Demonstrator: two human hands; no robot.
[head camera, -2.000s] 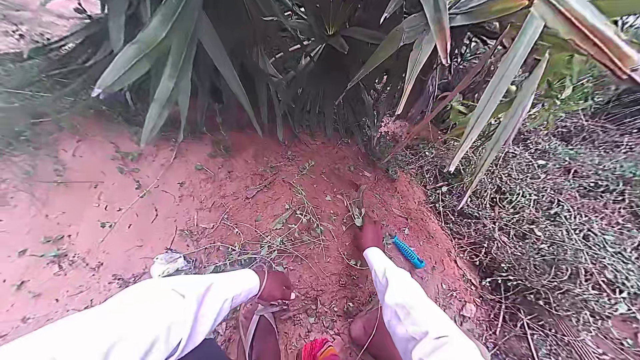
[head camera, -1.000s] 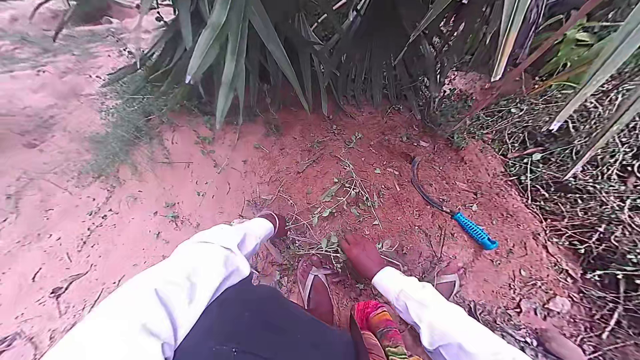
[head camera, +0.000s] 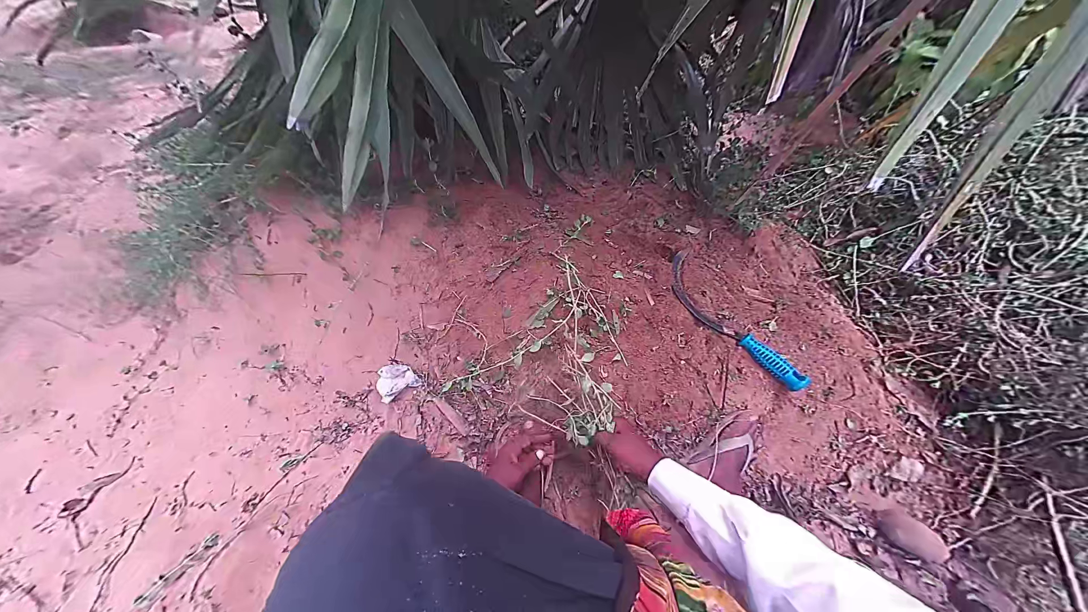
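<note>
My right hand (head camera: 627, 447), at the end of a white sleeve, is closed around the lower part of some cut leafy weeds (head camera: 585, 370), whose stems spread over the red soil ahead. Close by on the left, my left hand (head camera: 517, 459) is low beside the weeds; dark cloth over my leg hides its wrist and arm, and its grip is unclear. A sickle (head camera: 738, 334) with a curved dark blade and blue handle lies on the soil to the right, apart from both hands.
Long stiff-leaved plants (head camera: 442, 93) overhang the far side. Tangled dry brush (head camera: 1003, 297) borders the right. A crumpled white scrap (head camera: 396, 382) lies left of the weeds. My sandalled foot (head camera: 728, 455) is right of my right hand, near patterned red-yellow cloth (head camera: 650, 552).
My right hand has come back toward my body from farther forward on the soil. My left sleeve, visible before, is now hidden behind the dark cloth. The view has shifted.
</note>
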